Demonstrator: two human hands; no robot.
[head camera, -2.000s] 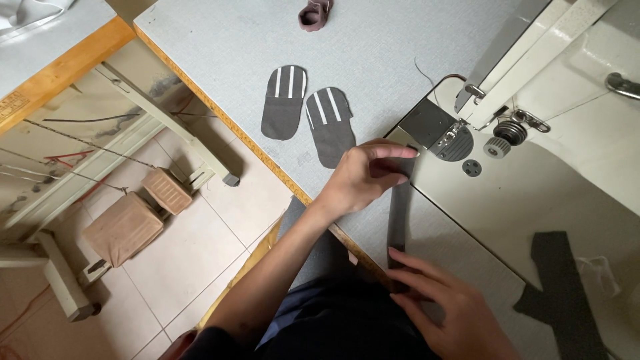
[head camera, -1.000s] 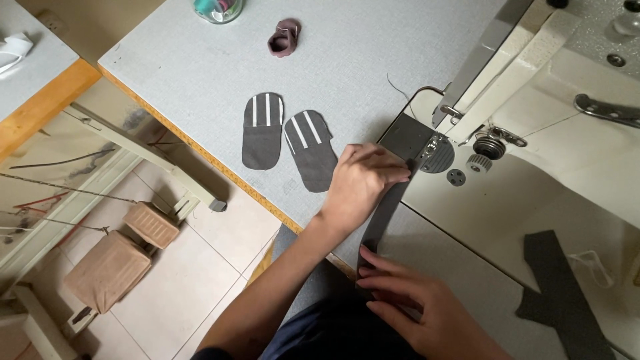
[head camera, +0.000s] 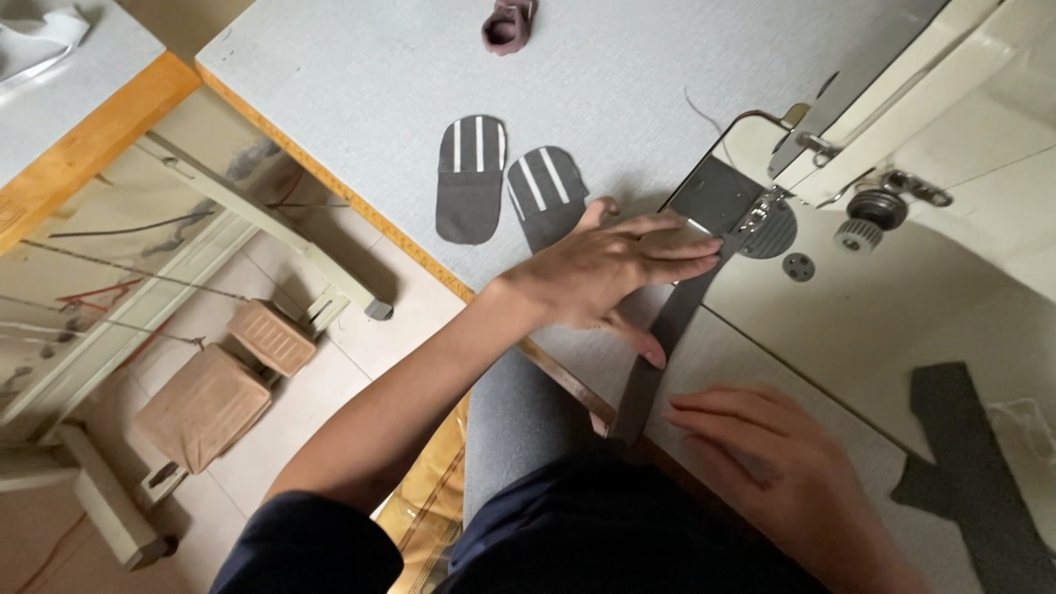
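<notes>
A dark grey fabric strip (head camera: 668, 334) runs from the presser foot (head camera: 761, 210) of a sewing machine (head camera: 916, 190) down over the table's front edge. My left hand (head camera: 606, 272) lies spread on it, fingertips near the foot and thumb farther down the strip, pressing rather than gripping. My right hand (head camera: 759, 462) rests just right of the strip's lower part, fingers slightly apart, holding nothing that shows. Left of the machine lie two rounded dark grey fabric pieces with white stripes, one whole (head camera: 470, 194) and one (head camera: 544, 194) partly hidden behind my left hand.
A small mauve rolled item (head camera: 506, 29) sits at the table's far side. Dark fabric scraps (head camera: 973, 470) lie on the right beside the machine bed. Wood edging (head camera: 396, 239) borders the table (head camera: 346, 74). Brown pedals (head camera: 206, 404) stand on the floor at left, under another table (head camera: 74, 107).
My left hand has gone from pinching the strip near the foot to lying spread over it. My right hand has come off the strip's lower part and moved right.
</notes>
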